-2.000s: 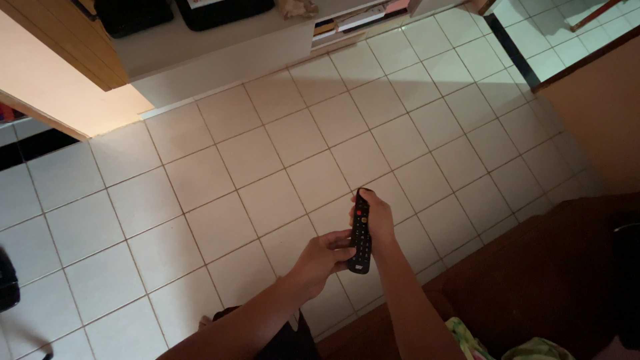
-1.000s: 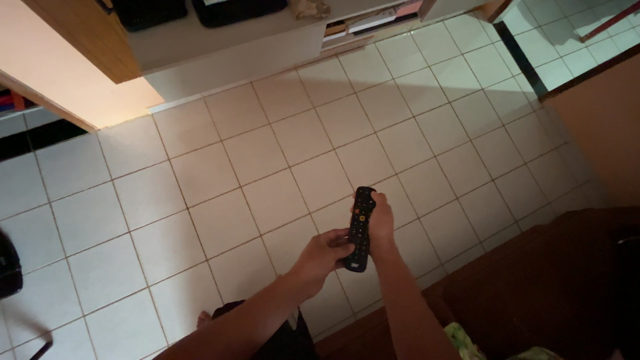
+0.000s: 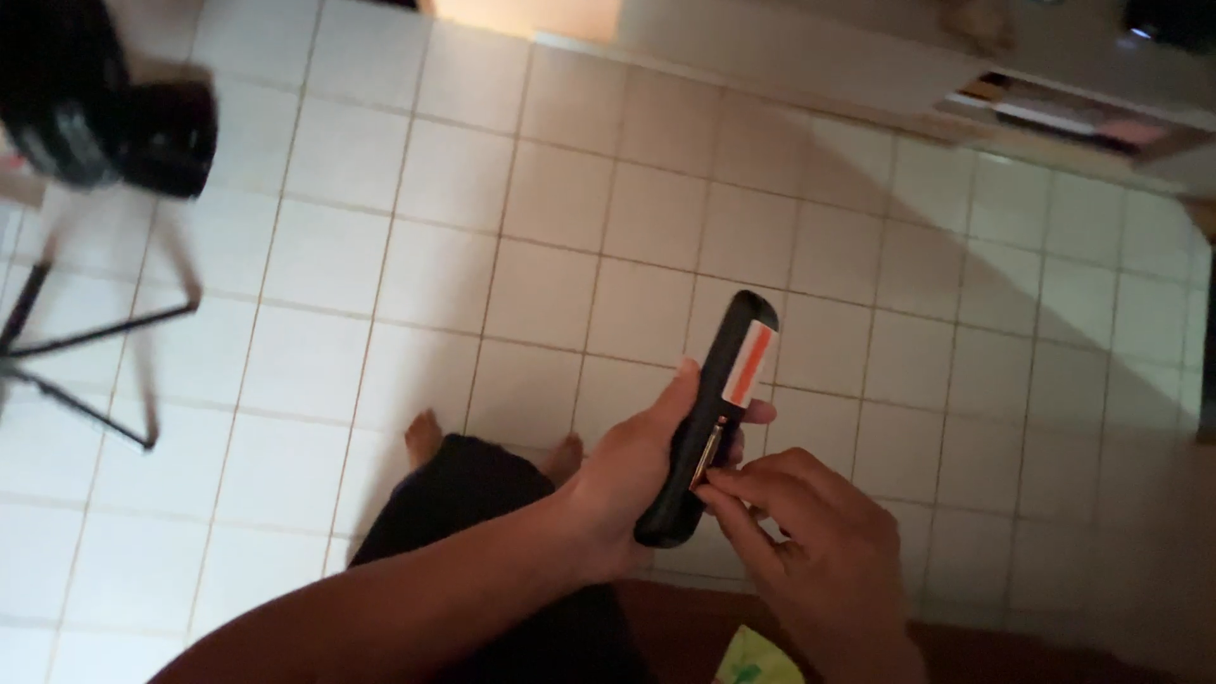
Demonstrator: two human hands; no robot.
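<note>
A black remote control point(image 3: 698, 437) is tilted in my left hand point(image 3: 632, 475), its back and side toward me. A white and orange label point(image 3: 750, 365) is on its upper back. Below the label, the battery compartment point(image 3: 707, 454) shows a shiny metallic strip, perhaps a battery. The thumb and fingertips of my right hand point(image 3: 807, 532) touch the lower end of that compartment; whether they pinch anything is hidden. The button side of the remote faces away.
White floor tiles point(image 3: 551, 285) lie below my hands. A black object on thin dark legs point(image 3: 104, 332) stands at left. Along the top runs a low cabinet point(image 3: 807, 57) with a shelf of things. Brown upholstery point(image 3: 997, 651) and a green patterned cloth point(image 3: 755, 657) are at the bottom.
The remote has been turned over, from its buttons to its back. My right hand has moved off its upper part to the battery compartment. The view has shifted left.
</note>
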